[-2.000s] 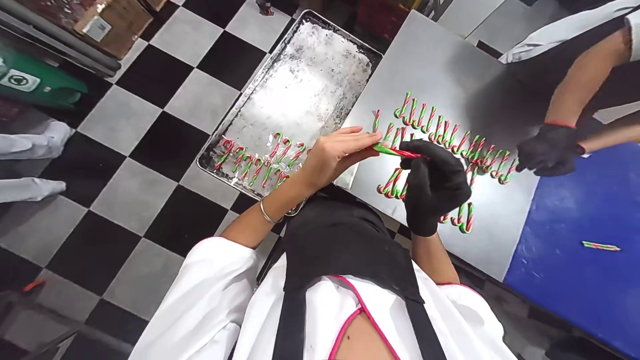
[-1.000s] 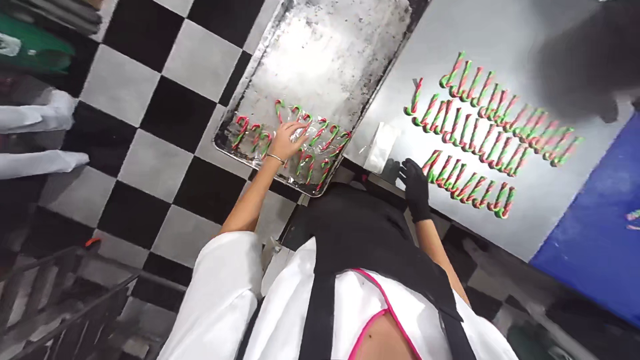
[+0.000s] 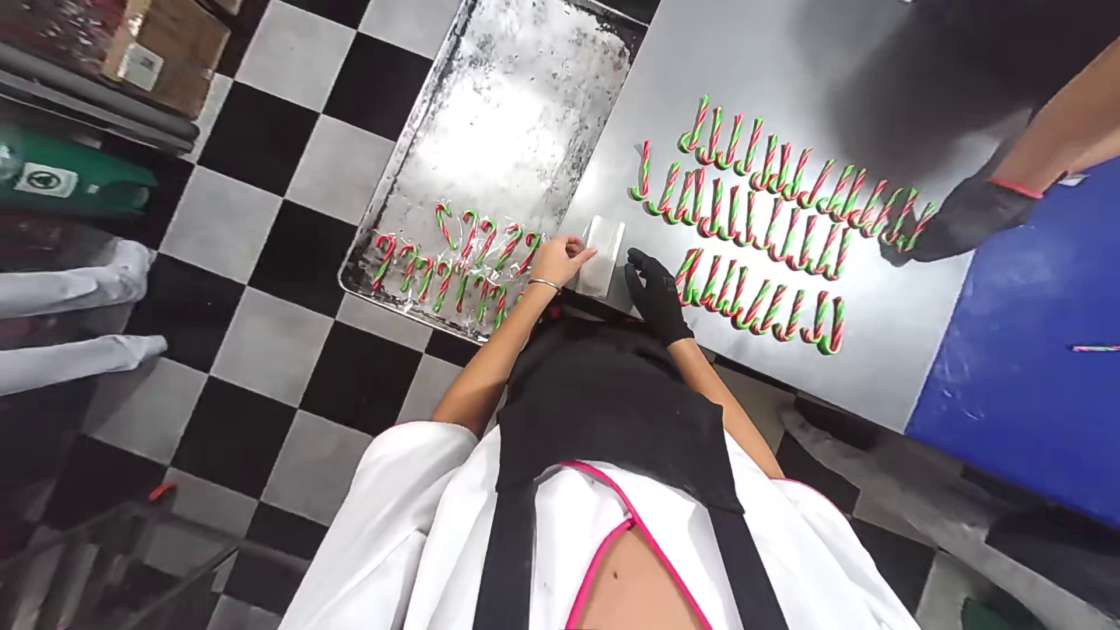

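Note:
My bare left hand (image 3: 563,260) is at the left edge of a stack of clear plastic wrappers (image 3: 601,256) on the steel table (image 3: 744,52); whether its fingers grip one cannot be told. To the right of the stack, my right hand (image 3: 647,278), in a black glove, has its fingers apart and holds nothing. Beside it begins the lowest of several rows of red and green candy canes (image 3: 761,306) lying unwrapped on the steel. Wrapped candy canes (image 3: 455,271) lie at the near end of a worn metal tray (image 3: 516,114) to the left.
A co-worker's black-gloved hand (image 3: 971,219) is at the right end of the far row. A blue surface (image 3: 1032,341) adjoins the table, with a candy piece (image 3: 1094,349) on it. A cardboard box (image 3: 166,52) and a green container (image 3: 74,175) stand at the left, near another person's legs (image 3: 70,284).
My left hand has moved from the wrapped canes in the tray to the wrapper stack. Two seconds ago both my hands were together at a candy cane above the table.

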